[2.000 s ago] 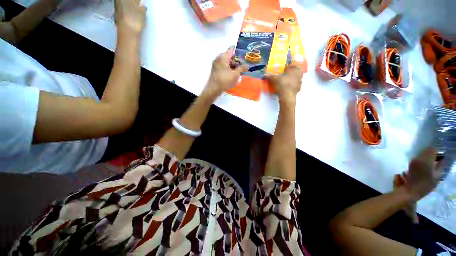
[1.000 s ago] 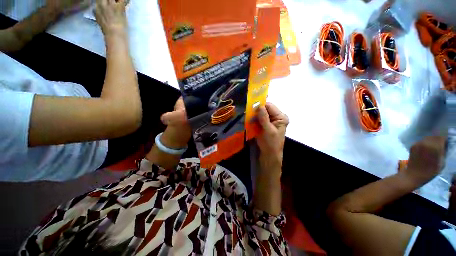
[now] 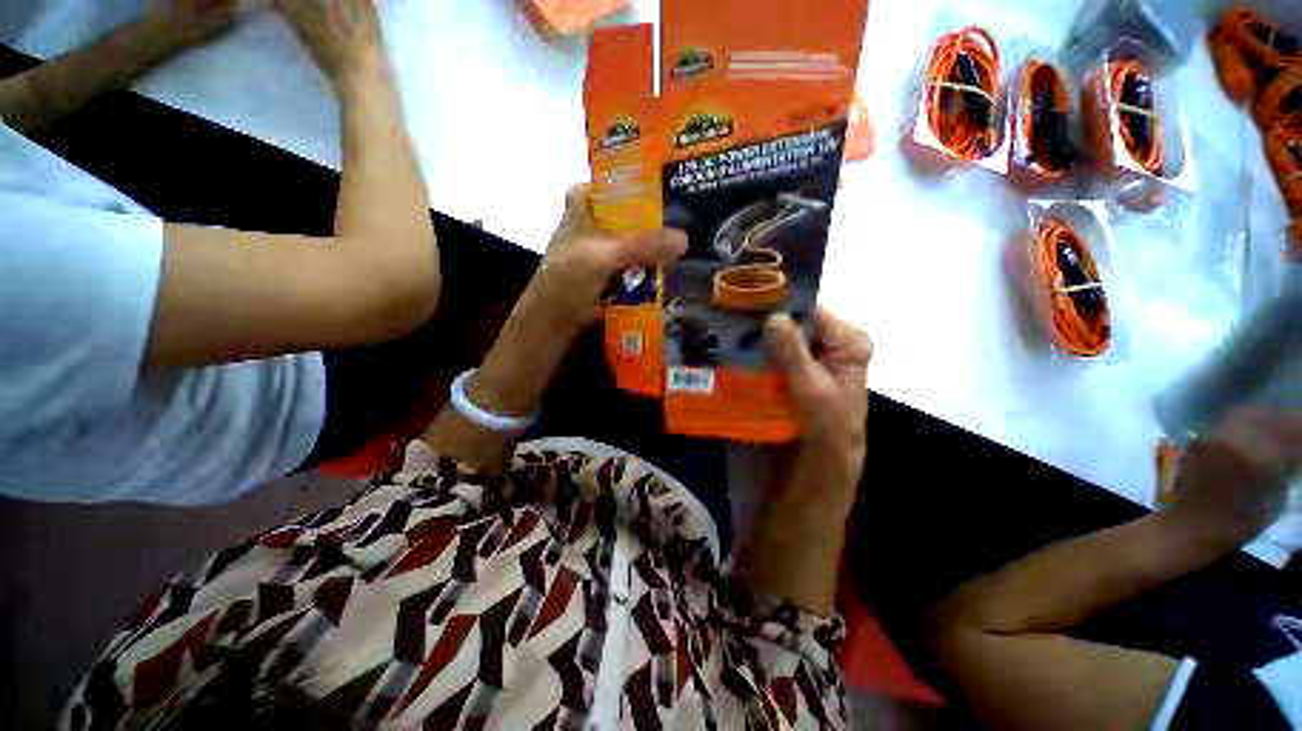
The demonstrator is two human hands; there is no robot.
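The orange retail box (image 3: 750, 186), with a dark picture panel of a coiled cord, is held upright in front of me above the table's near edge. My left hand (image 3: 600, 260) grips its left side, thumb on the front near a narrower orange and yellow panel. My right hand (image 3: 825, 374) grips its lower right edge, thumb on the dark panel. The box looks flat or only slightly opened; its back is hidden, and its top is cut off by the frame's edge.
Several coiled orange cords (image 3: 1068, 286) in clear trays lie on the white table (image 3: 935, 307) at right. More loose cords (image 3: 1264, 64) are at far right. Part of an orange carton (image 3: 576, 14) is at the top. A neighbour's arms (image 3: 307, 293) are at left, another person's arm (image 3: 1085, 571) at right.
The box came up from the table toward me. Since one second ago it has turned, its narrow panel now at left, and moved right. Other cartons behind it are now mostly hidden.
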